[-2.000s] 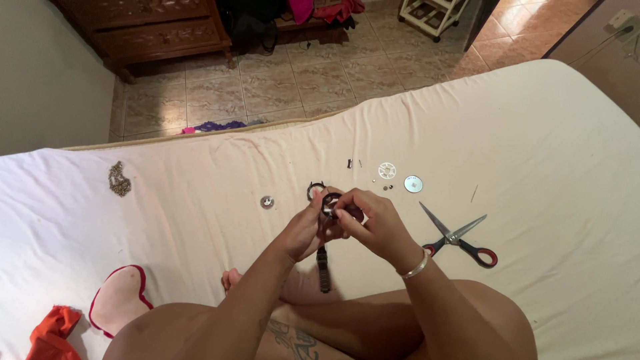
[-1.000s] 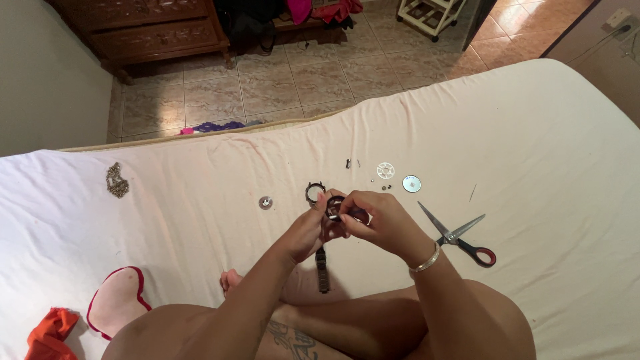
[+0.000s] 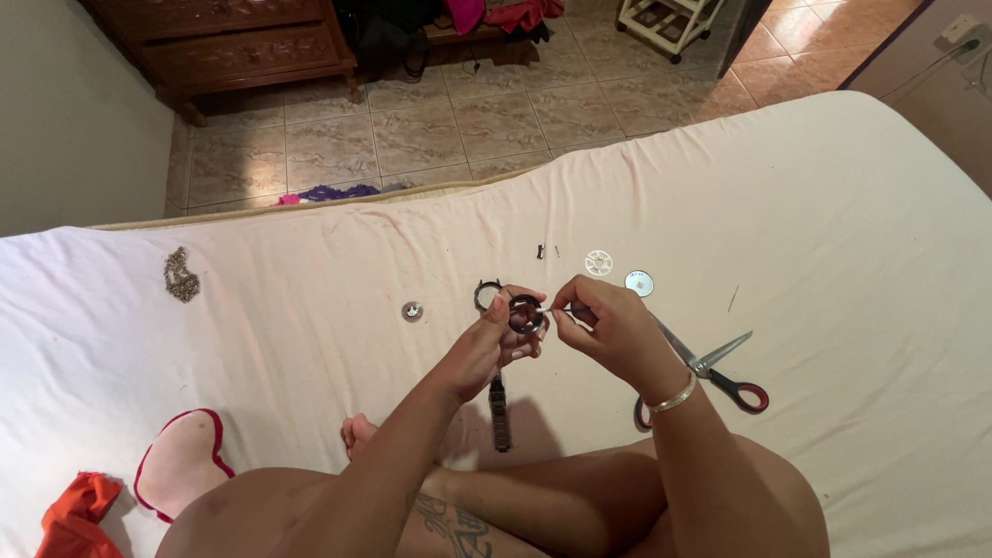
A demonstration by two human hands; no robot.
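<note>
My left hand (image 3: 492, 337) grips a dark ring-shaped watch part (image 3: 525, 315) by its rim. On its right, my right hand (image 3: 601, 325) pinches a thin stick (image 3: 549, 311) with a pale tip touching or just by the ring's edge. Behind my left fingers lies a watch case (image 3: 487, 294) with lugs. A dark metal watch band (image 3: 500, 418) rests below my left hand. To the left sits a small round watch part (image 3: 412, 311). A white spoked ring (image 3: 598, 263), a round disc (image 3: 639, 284) bearing writing and a small dark piece (image 3: 541, 251) lie beyond my hands.
Open scissors (image 3: 701, 367) lie beside my right wrist, partly hidden by it. A thin pin (image 3: 733, 298) is farther right. At the left are a metal chain (image 3: 182, 276), a heart-shaped cushion (image 3: 184, 461) with red trim and an orange cloth (image 3: 80, 518), on the sheeted bed (image 3: 310, 310).
My right hand has drawn back to the right from the ring, and the pale-tipped stick now shows between its fingers. My left hand keeps its hold on the ring.
</note>
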